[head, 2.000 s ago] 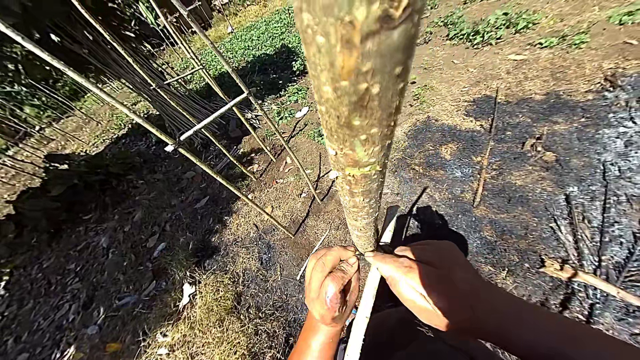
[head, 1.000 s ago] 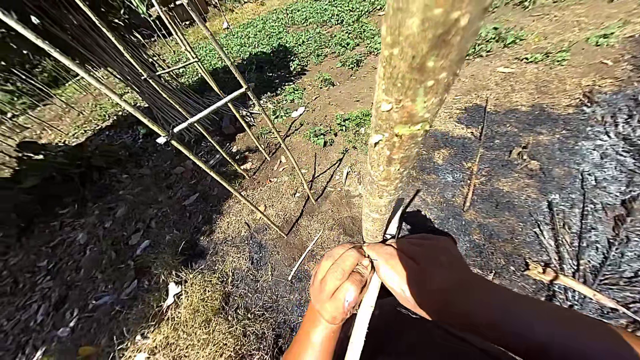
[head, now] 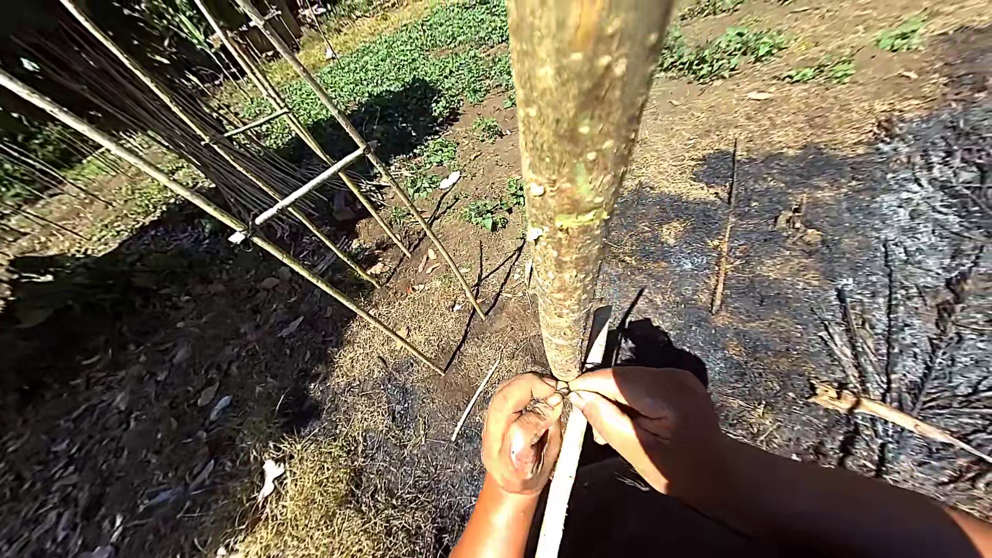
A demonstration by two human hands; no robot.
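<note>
A thick wooden pole with speckled bark [head: 577,155] stands in front of me, its lower part narrowing toward my hands. A pale stripped stick [head: 563,484] passes beneath my hands, close to the pole. My left hand [head: 523,434] has thumb and fingertips pinched together at the pole's near side. Touching it from the right, my right hand [head: 647,422] pinches with thumb and forefinger. Something thin and dark, perhaps a tie, shows between the fingertips; its kind is too small to tell. Behind the pole, a flat pointed piece [head: 598,337] sticks up.
A frame of slanted thin poles with a pale crossbar [head: 310,186] stands at left. Charred ground and ash [head: 821,256] lie at right, with a broken branch [head: 891,415] and a thin stick [head: 725,232]. Dry grass [head: 310,496] is near my left side; low green plants [head: 403,70] grow beyond.
Both hands have stayed together at the pole, with only small shifts of the fingers. The view has swung slightly and come back.
</note>
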